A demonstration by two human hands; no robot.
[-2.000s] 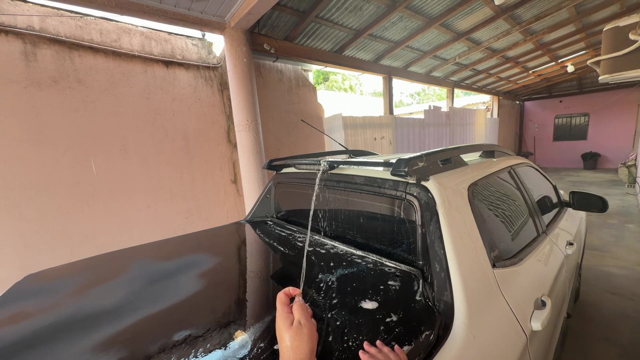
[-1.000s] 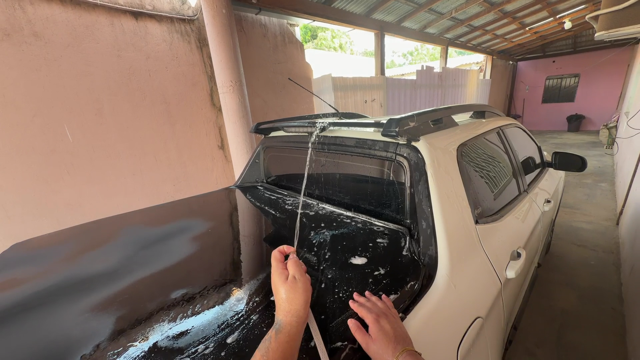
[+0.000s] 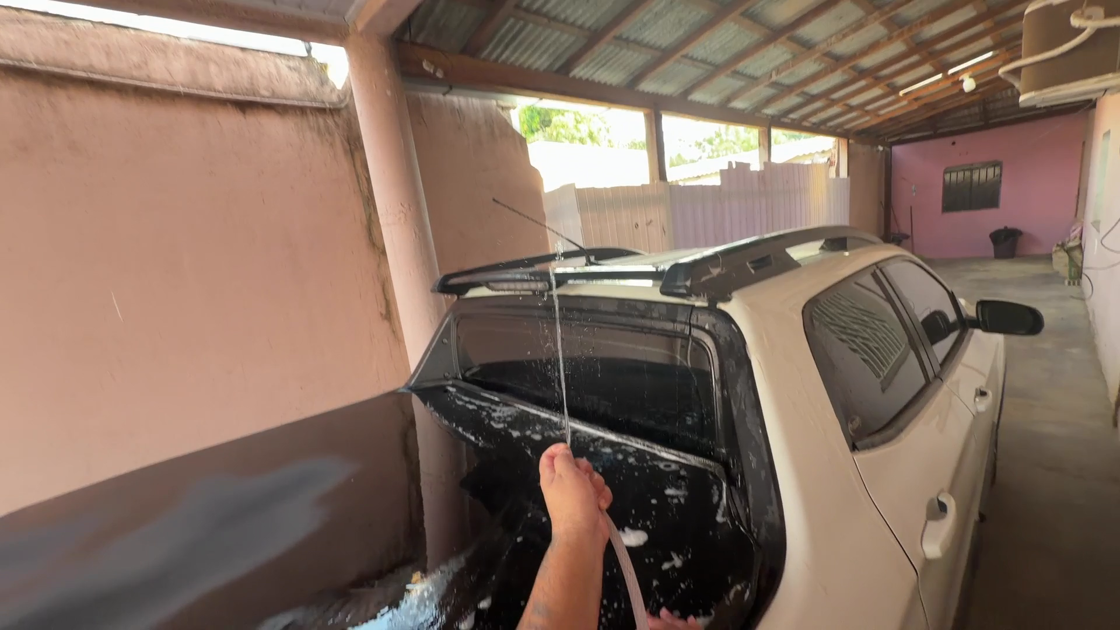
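Observation:
My left hand (image 3: 574, 492) grips the end of a clear, thin hose (image 3: 628, 573) in front of the back of a white pickup truck (image 3: 809, 516). A narrow stream of water (image 3: 561, 359) rises from it, past the dark rear window (image 3: 652, 376), to the roof edge, where it splashes. Only some fingers of my right hand (image 3: 672, 620) show at the bottom edge, near the hose; what they do is hidden. White suds and drops lie on the glossy black surface (image 3: 700, 516) below the window.
A black roof rail (image 3: 735, 262) and an antenna (image 3: 538, 223) stand on the roof. At the left, a pink column (image 3: 398, 192) rises before a plastered wall (image 3: 184, 262). The side mirror (image 3: 1008, 317) juts out over the concrete floor (image 3: 1037, 420) at the right.
My right hand, open over the black surface a second ago, has dropped mostly out of view. My left hand still holds the hose, and the water still reaches the roof edge.

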